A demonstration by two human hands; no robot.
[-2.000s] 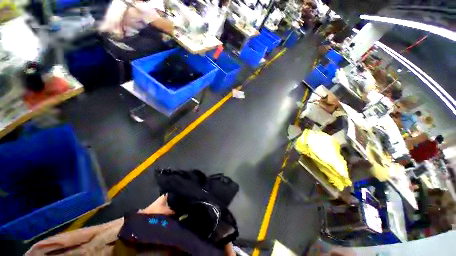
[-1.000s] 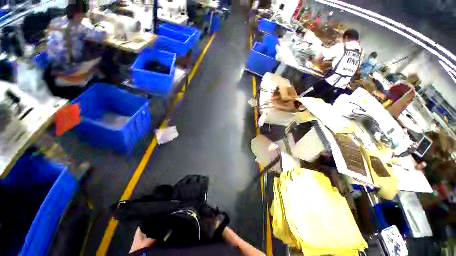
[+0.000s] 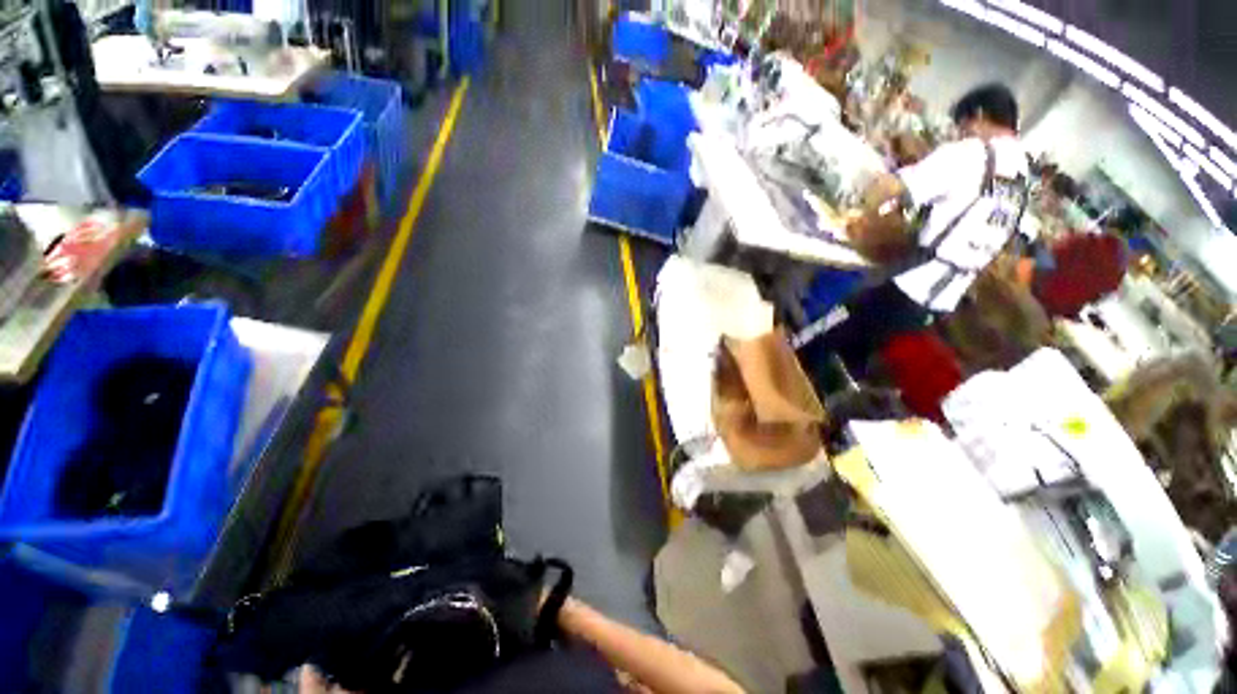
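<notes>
A bulky bundle of black fabric bag parts (image 3: 407, 590) is held up at my waist, low in the view. A thin pale curved line shows on it, and a black strap loops beside my right wrist. My right hand (image 3: 560, 613) holds the bundle's right side; its fingers are hidden in the black fabric and the bare forearm runs to the bottom edge. My left hand (image 3: 316, 681) supports the bundle from below; only a small patch of skin shows at the bottom edge.
A grey aisle (image 3: 522, 271) runs ahead between yellow lines. Blue bins (image 3: 204, 407) stand on the left, one with black pieces. On the right are cartons (image 3: 767, 393), a cluttered white table (image 3: 977, 529) and a person in a white shirt (image 3: 956, 203).
The view has moved forward along the aisle. The yellow stack seen on the right has left the view, and the person in white is nearer. The black bundle stays in my hands.
</notes>
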